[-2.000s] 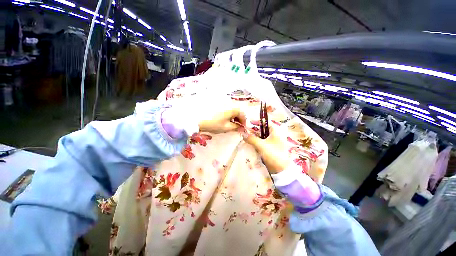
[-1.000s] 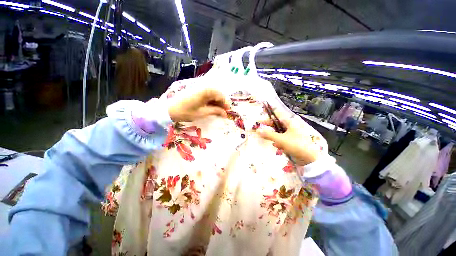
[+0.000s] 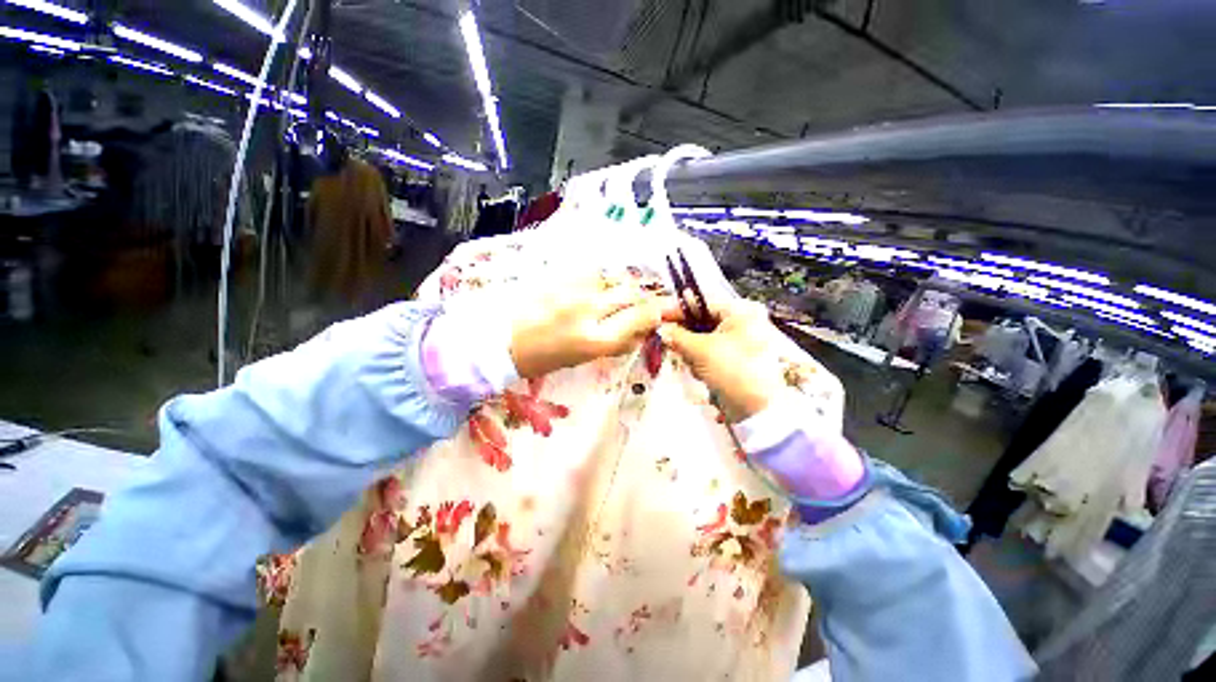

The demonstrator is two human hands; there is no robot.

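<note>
A cream floral blouse [image 3: 534, 533] hangs in front of me on a white hanger [image 3: 663, 187]. My left hand [image 3: 587, 324] pinches the cloth at the upper front placket, near the neckline. My right hand [image 3: 727, 362] touches the placket from the other side, its fingertips against those of my left hand. Dark thread snips [image 3: 690, 293] stick up out of my right hand, points upward. One dark button [image 3: 639, 388] shows just below the fingers. The cloth between the fingertips is mostly hidden.
A thick grey rail [image 3: 934, 153] runs from the hangers to the upper right. A white worktable [image 3: 67, 466] with a printed picture sheet [image 3: 54, 530] is at the left edge. Striped garments [image 3: 1147, 600] hang at the lower right. Pale garments [image 3: 1100, 453] hang beyond.
My hands were apart a second ago, with buttons showing between them; now they have come together at the upper placket. The snips have turned more upright. The view has shifted slightly.
</note>
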